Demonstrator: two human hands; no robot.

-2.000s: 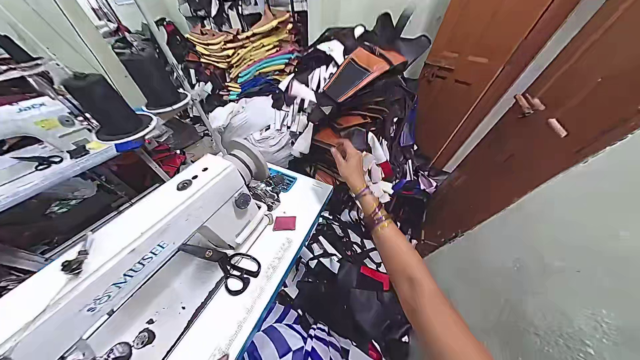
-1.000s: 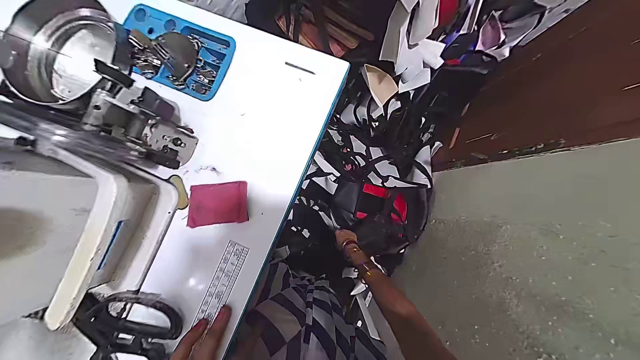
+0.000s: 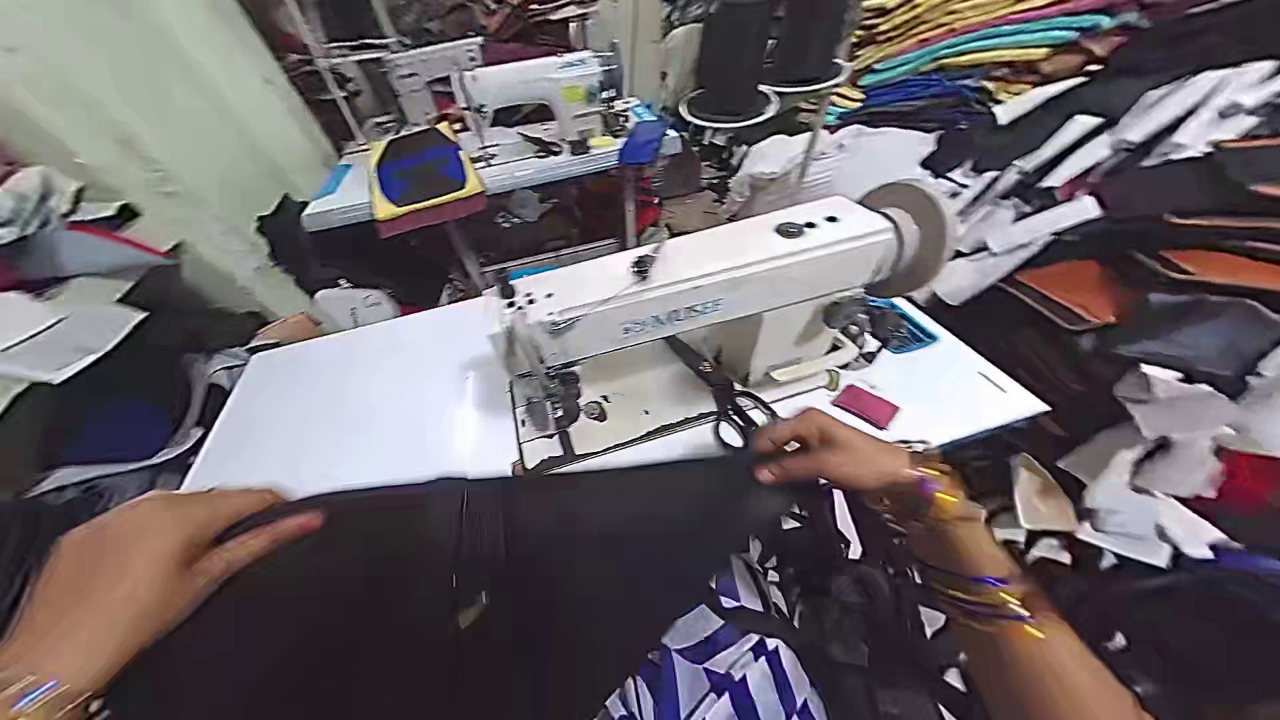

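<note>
A wide black fabric piece (image 3: 400,580) is stretched between my two hands, along the near edge of the white sewing table (image 3: 350,400). My left hand (image 3: 150,570) grips its left end, thumb on top. Its right upper corner is pinched in my right hand (image 3: 830,452), close to the handles of black scissors (image 3: 722,390). The scissors lie on the bed of a white sewing machine (image 3: 700,290). To their right is a small dark red piece (image 3: 867,406) on the tabletop.
A blue tray (image 3: 905,325) with small metal parts sits behind the machine's right end. Fabric scraps (image 3: 1130,490) are heaped at the right, folded stacks (image 3: 960,50) behind. A second sewing machine (image 3: 540,95) stands at the back. More cloth pieces (image 3: 70,320) are piled at the left.
The view has swung from the floor scraps beside the table to the machine. My right hand, earlier down at the scraps, is now above the table's near edge, and both hands hold the black fabric.
</note>
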